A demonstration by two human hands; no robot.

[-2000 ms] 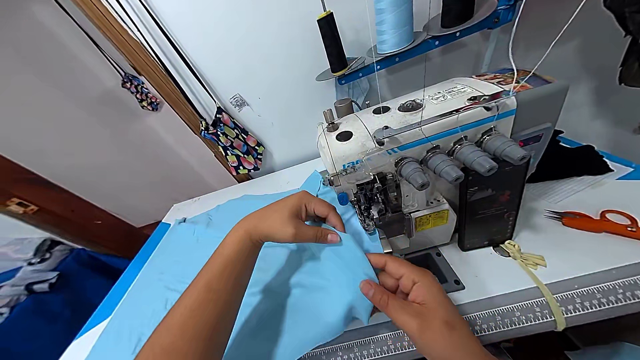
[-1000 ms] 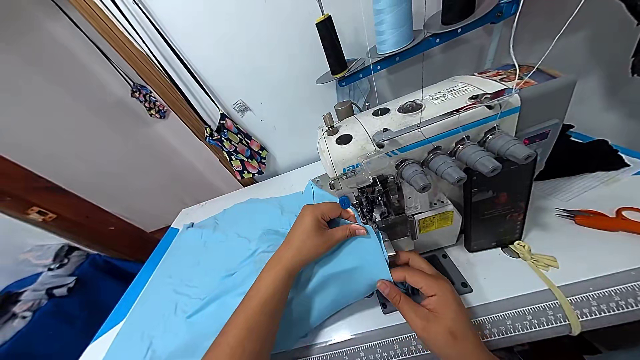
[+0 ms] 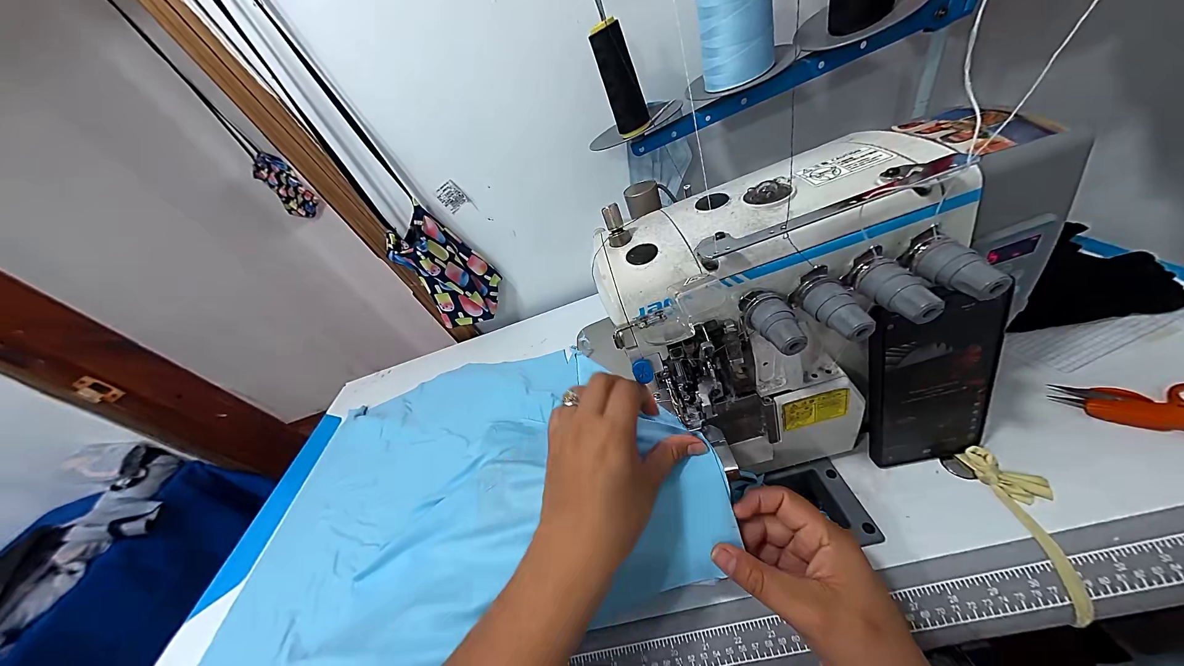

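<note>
Light blue fabric (image 3: 444, 499) lies over the left part of the white table, its right edge beside the needle area of a white overlock sewing machine (image 3: 786, 213). My left hand (image 3: 606, 453), with a ring on one finger, pinches the fabric near the presser foot, thumb toward the machine. Lower and to the right, my right hand (image 3: 805, 546) has the fabric's edge between thumb and fingers, in front of the machine's dark base plate (image 3: 832, 499). The left fingertips are partly hidden in a fold.
Orange-handled thread snips (image 3: 1128, 407) and a black phone (image 3: 939, 379) are at the right. A ruler tape (image 3: 1036, 587) runs along the front edge, crossed by a knotted yellow strip (image 3: 1045, 536). Thread cones (image 3: 735, 42) stand above; black fabric (image 3: 1101, 282) lies behind.
Compared with two seconds ago, my left hand and the blue fabric are nearer the needle area. The fabric's right edge has straightened between my hands.
</note>
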